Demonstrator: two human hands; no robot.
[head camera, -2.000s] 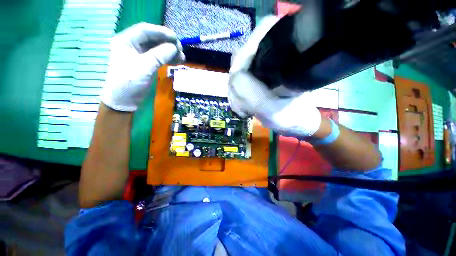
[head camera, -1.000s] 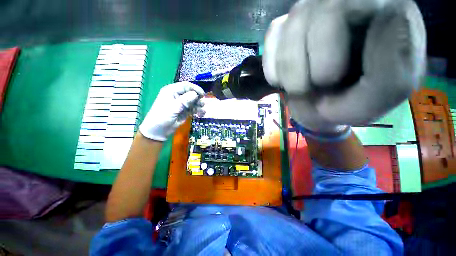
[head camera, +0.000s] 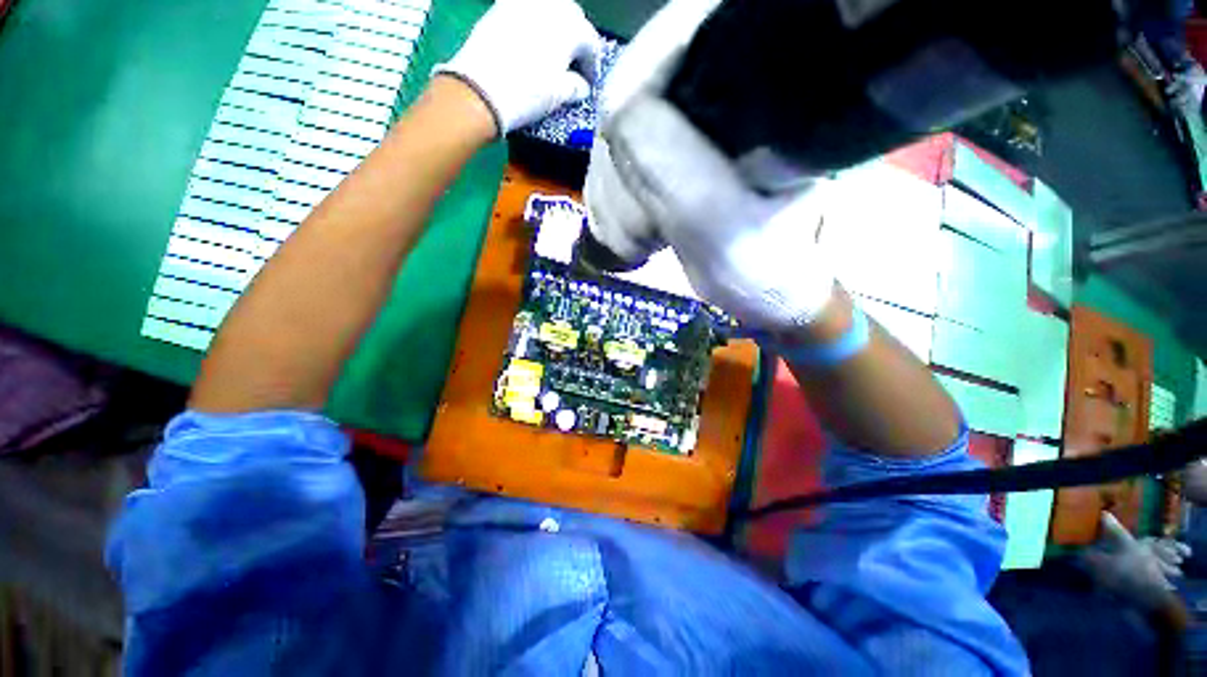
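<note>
The green circuit board (head camera: 602, 364) with yellow parts lies in the orange-brown fixture (head camera: 530, 460), with the pale heat sink (head camera: 559, 233) along its far edge. My gloved right hand (head camera: 715, 212) is wrapped around the thick black electric screwdriver (head camera: 847, 93), above the board's far right part; the tool's tip is hidden. My gloved left hand (head camera: 530, 60) is over the left part of the screw tray (head camera: 553, 148), fingers bent down; whether it holds a screw cannot be seen.
Pale strips (head camera: 285, 165) lie in overlapping rows at left on the green mat (head camera: 99, 146). Larger pale plates (head camera: 986, 284) and a red foam sheet (head camera: 792, 443) lie at right, beside another orange fixture (head camera: 1105, 397). A black cable crosses at right. Another person's gloved hand (head camera: 1141, 558) shows at lower right.
My left hand has moved from the heat sink's left end out to the screw tray. My right hand and the screwdriver have come down from near the camera to over the board. The view has tilted.
</note>
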